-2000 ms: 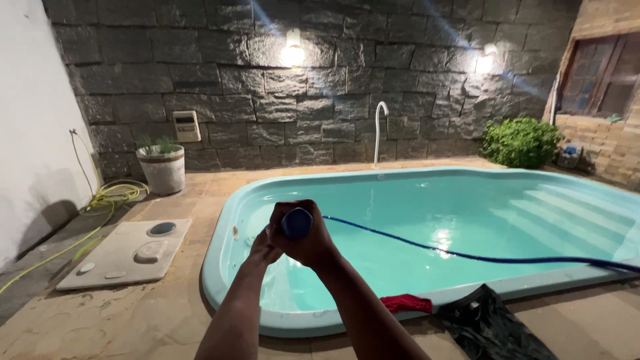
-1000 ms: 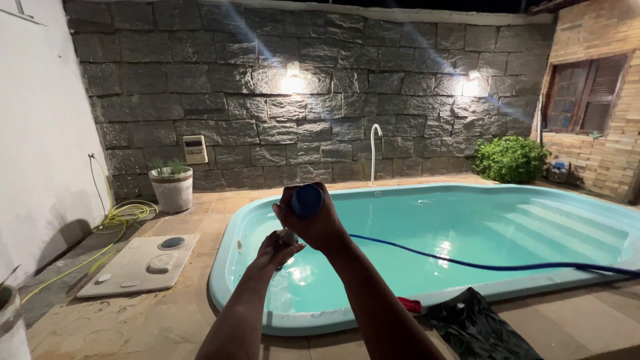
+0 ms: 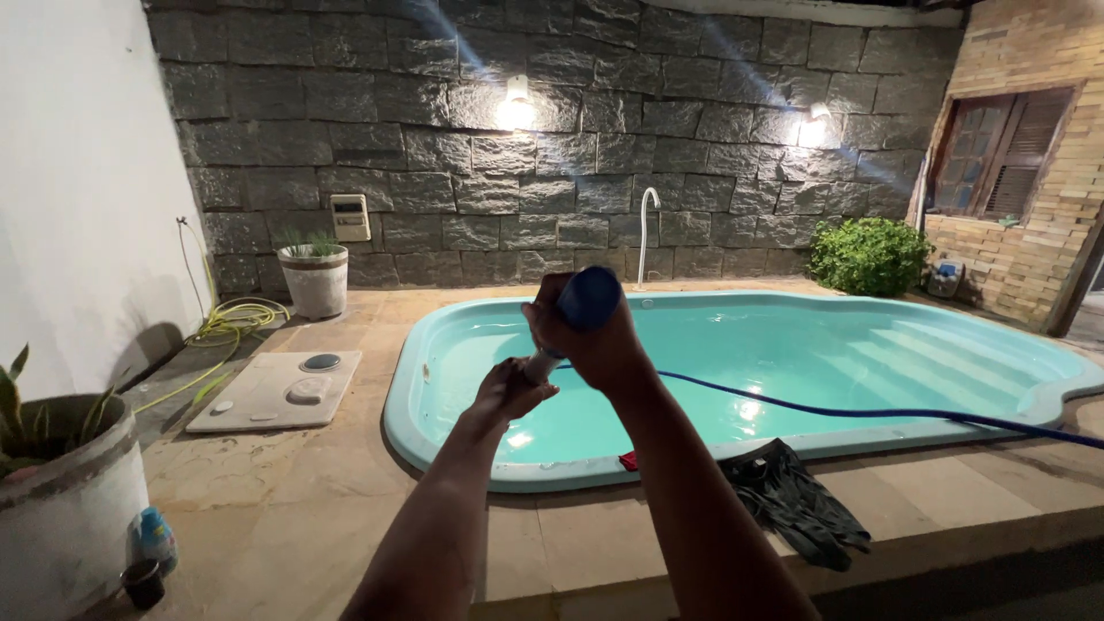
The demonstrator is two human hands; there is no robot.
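My right hand [image 3: 586,323] is closed around the upper end of a pale pole [image 3: 542,366] with a round blue end cap [image 3: 590,297] pointing toward me. Lower and to the left, my left hand [image 3: 509,392] holds the same pole, its thumb stretched out to the right. The pole's far part is hidden behind my hands. Beyond them lies the light blue swimming pool [image 3: 483,473], filled with water. A blue hose [image 3: 828,411] runs from near my hands across the water and over the pool's right rim.
Dark cloth [image 3: 798,504] and red cloth [image 3: 629,461] lie by the near rim. A utility cover [image 3: 276,392], yellow hose [image 3: 241,319] and potted plant [image 3: 315,280] are at left. A large planter [image 3: 73,509] and blue bottle [image 3: 158,539] stand near left. A curved spout [image 3: 643,241] rises behind the pool.
My hands, close together two seconds ago, are now farther apart along the pole, the left one lower. The view has shifted left, bringing the large planter and bottle into sight.
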